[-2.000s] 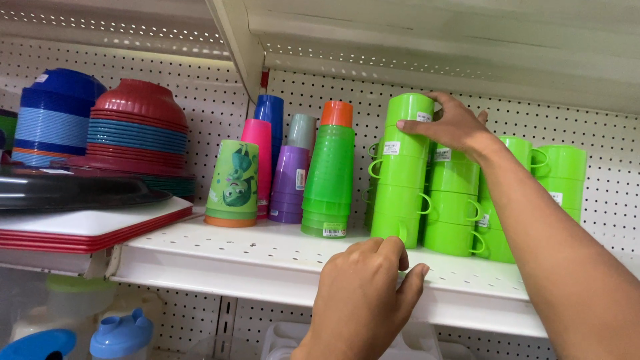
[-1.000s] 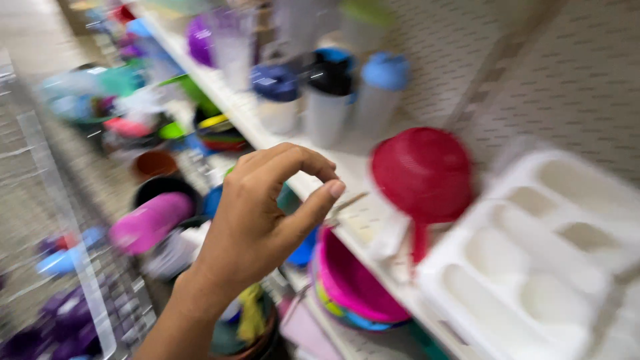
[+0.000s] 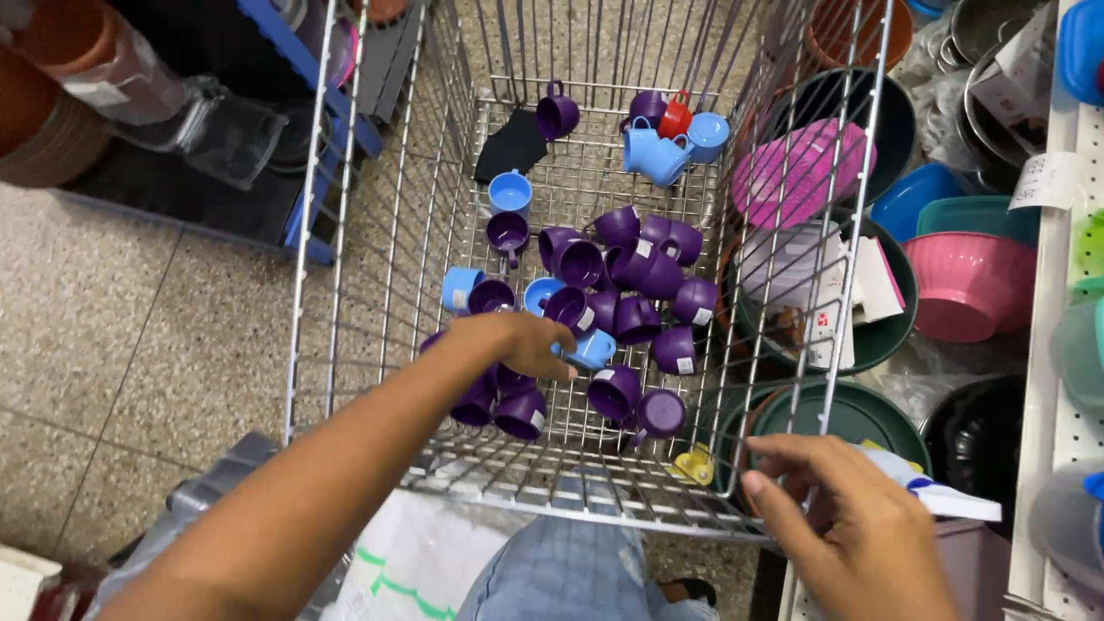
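Observation:
My left hand (image 3: 526, 343) reaches down into a wire shopping cart (image 3: 586, 509), its fingers at a light blue plastic cup (image 3: 593, 349); whether it grips the cup cannot be told. Around it lie many loose purple plastic cups, among them a purple cup (image 3: 614, 392) just below and to the right. Several more light blue cups, such as one light blue cup (image 3: 511, 191), and a red cup (image 3: 675, 116) are farther up in the cart. My right hand (image 3: 837, 509) is over the cart's near right corner, fingers curved and apart, with nothing seen in it.
A black cloth-like piece (image 3: 511, 148) lies in the cart. To the right are a pink plastic basket (image 3: 806, 172), a pink bowl (image 3: 970, 285), green tubs and a white shelf edge (image 3: 1039, 345). At the left stands a blue-framed rack (image 3: 302, 172) with clay-coloured pots.
The view has swung from the shelf of green cups down to the cart. Earlier both hands were at those cups; now my left hand is in the cart and my right by its corner.

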